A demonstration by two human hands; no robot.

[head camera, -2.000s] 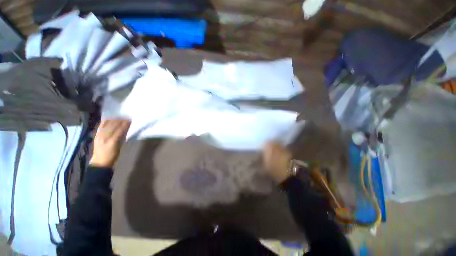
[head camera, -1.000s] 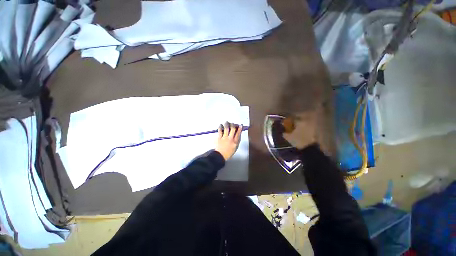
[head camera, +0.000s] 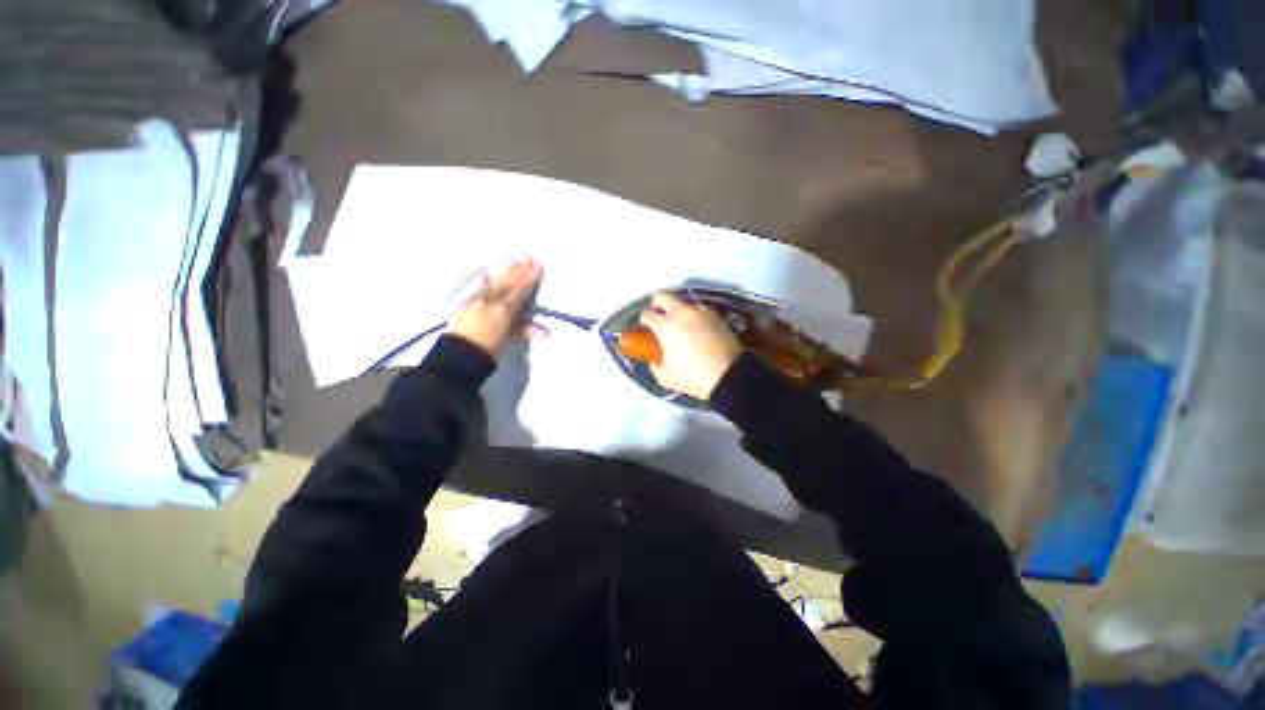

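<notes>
A pale garment panel (head camera: 583,222) lies flat on the brown pressing table (head camera: 666,153). A narrow dark seam strip (head camera: 562,318) runs lengthwise across it. My right hand (head camera: 690,344) is closed around the orange handle of the steam iron (head camera: 721,305), which rests on the panel over the seam, its pointed tip facing left. My left hand (head camera: 502,308) lies on the panel at the seam, just left of the iron's tip, fingers together. Whether it pinches the fabric is hidden.
Pale panels with dark stripes (head camera: 118,319) lie at the left, with dark grey fabric (head camera: 125,76) above. Loose pale panels (head camera: 860,49) lie at the far edge. The yellow-orange hose (head camera: 950,298) loops right of the iron. A blue flat area (head camera: 1103,472) is at the right.
The iron has moved left from the bare table onto the panel, with my right hand on it. My left hand has moved left along the seam. The camera view has shifted.
</notes>
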